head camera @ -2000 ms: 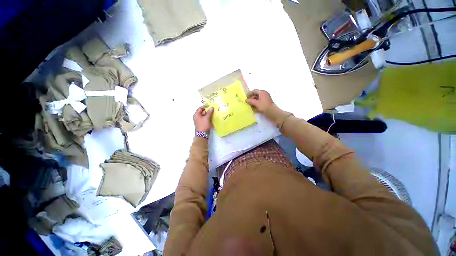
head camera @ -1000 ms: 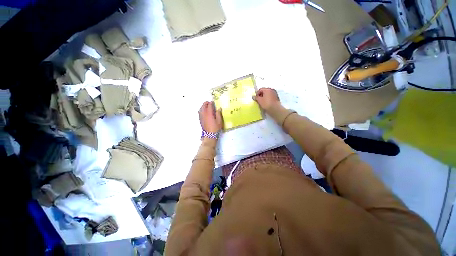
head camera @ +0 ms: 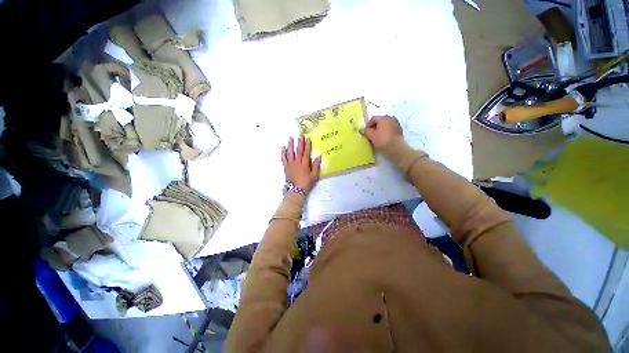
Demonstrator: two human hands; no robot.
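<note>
The yellow template (head camera: 338,140) with dark handwriting lies on a khaki pocket piece (head camera: 332,107) on the white table. Only a thin khaki rim shows around the template. My left hand (head camera: 300,164) lies flat, fingers apart, over the template's left edge. My right hand (head camera: 383,132) pinches the template's right edge near the upper corner; whether it also grips the fabric is hidden. The steam iron (head camera: 527,110), with an orange-tan handle, stands at the right, away from both hands.
A khaki stack (head camera: 279,15) lies at the far side. A fanned khaki pile (head camera: 181,219) lies near the left edge, with tied bundles (head camera: 148,103) beyond it. Brown board (head camera: 493,48) lies under the iron. Yellow-green cloth (head camera: 590,186) hangs at right.
The template and the fabric have come into line, where much fabric showed beyond the far edge before. My left hand has spread flat. The camera view has shifted.
</note>
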